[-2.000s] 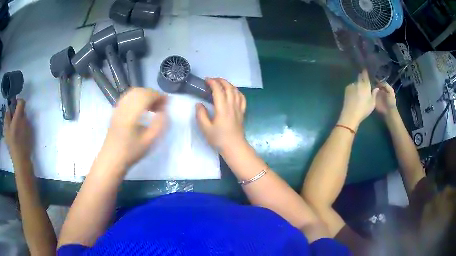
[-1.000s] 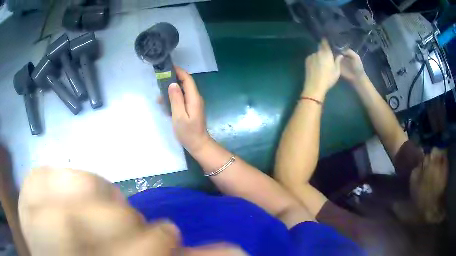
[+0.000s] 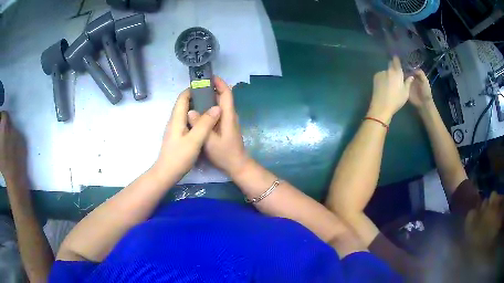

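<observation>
A grey hair dryer (image 3: 196,47) is upright in front of me, its round spoked head at the top and its handle towards me. A yellow label (image 3: 200,83) shows on the handle near the head. My left hand (image 3: 185,130) holds the handle from the left side. My right hand (image 3: 225,130), with a bracelet at the wrist, holds it from the right. Both thumbs lie on the lower handle. The fingers behind the handle are hidden.
Several grey hair dryers (image 3: 108,55) lie on the white sheets (image 3: 132,127) at the left, more at the top edge. Neighbours' arms are at the far left and right. A blue fan (image 3: 406,6) and a pale machine (image 3: 479,83) stand at the right.
My right hand has turned the hair dryer upright, showing the yellow label. My left hand, blurred and low at the left one second ago, now holds the handle too. The view has shifted.
</observation>
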